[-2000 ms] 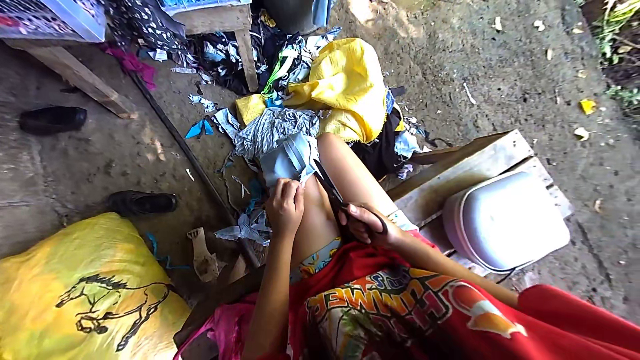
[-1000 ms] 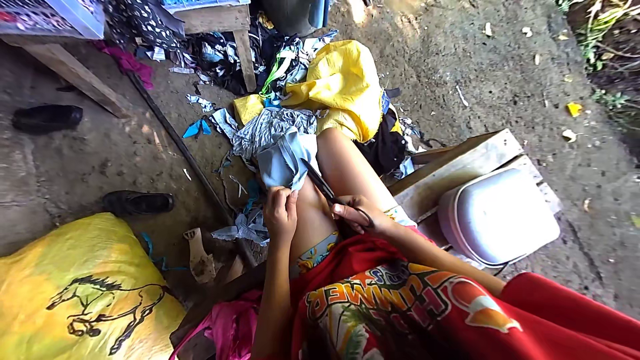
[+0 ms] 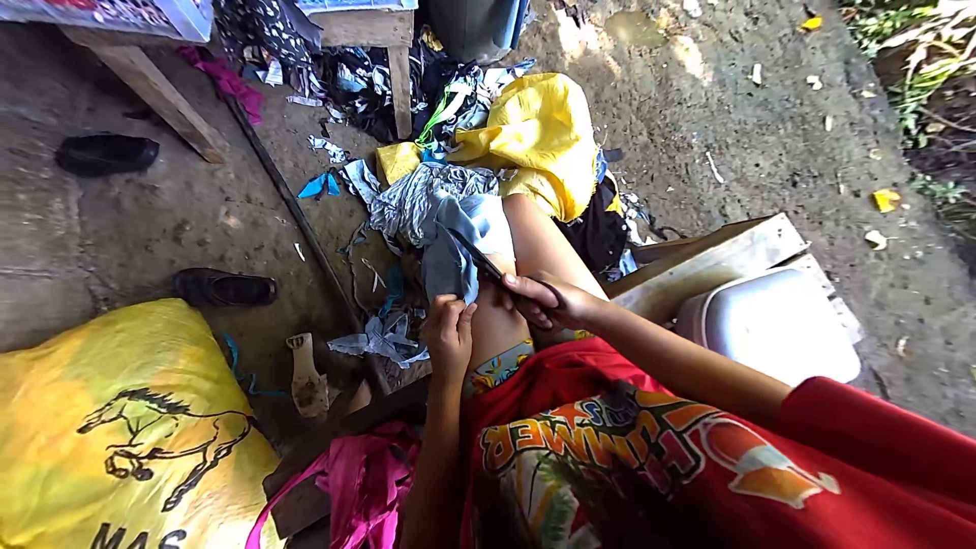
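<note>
My left hand [image 3: 450, 328] pinches the near edge of a light blue-grey cloth piece [image 3: 451, 263] above my thigh. In my right hand [image 3: 545, 299] is a pair of dark-handled scissors [image 3: 480, 261], its blades pointing up and left at the cloth, partly covered by a fold. Whether the blades are apart cannot be told. Just beyond the cloth lies a crumpled grey patterned fabric [image 3: 427, 200], beside a yellow sack [image 3: 545, 130].
Cloth scraps [image 3: 385, 339] lie on the ground at left. A metal pot [image 3: 774, 324] rests on a wooden bench [image 3: 713, 255] at right. A full yellow sack [image 3: 145, 381], black shoes [image 3: 225, 287] and a long dark pole [image 3: 286, 198] are to the left; a wooden table leg [image 3: 156, 99] stands farther off.
The scissors and the cloth have shifted against each other, and the cloth now hangs in a different fold from my left hand. Both hands keep their hold.
</note>
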